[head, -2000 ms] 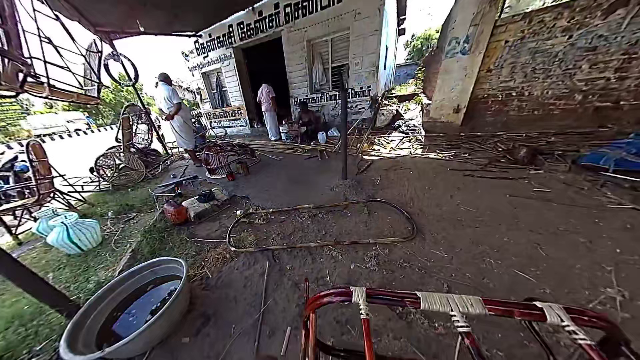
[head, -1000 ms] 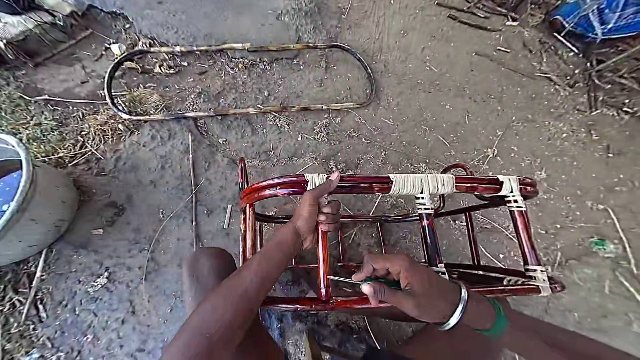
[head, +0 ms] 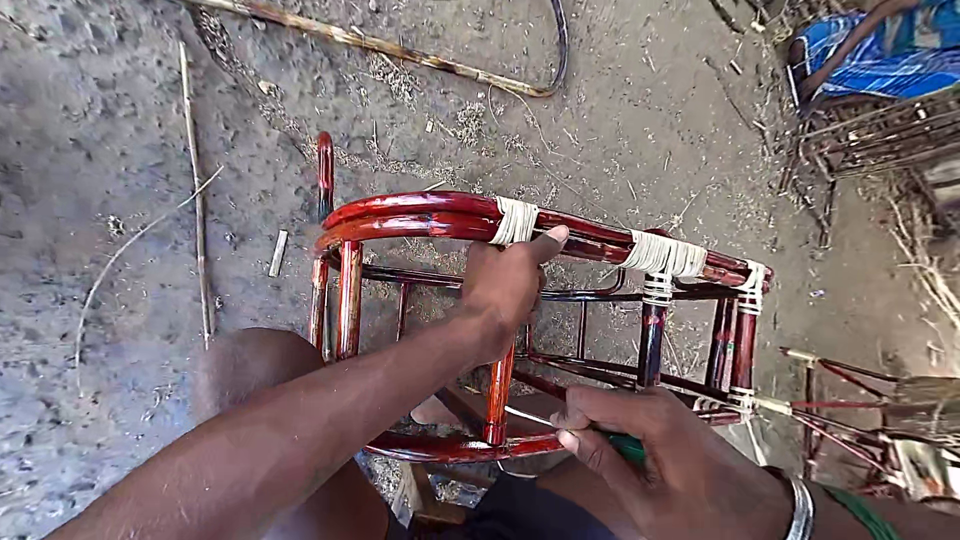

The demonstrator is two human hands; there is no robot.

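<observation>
A red-brown varnished cane frame (head: 427, 217) lies across my knees, with pale cane bindings (head: 667, 255) around its double rail. My left hand (head: 506, 281) grips the frame where an upright meets this rail, its thumb along the rail beside one binding. Low at the same upright, my right hand (head: 630, 450) holds a tool with a green handle (head: 626, 448). The tool's thin pale metal shaft points left, its tip at or near the upright's lower part. Whether the tip touches the cane cannot be told.
A bent cane loop (head: 420, 56) lies on the ground beyond the frame. Thin sticks (head: 196, 195) lie at the left. Another person's arm (head: 862, 45) and blue patterned cloth (head: 892, 64) show at the upper right. More cane frames (head: 847, 405) stand at the right.
The view has swung down from the yard to the work and come closer. Both hands, out of view two seconds ago, were on the frame and tool one second ago and remain there.
</observation>
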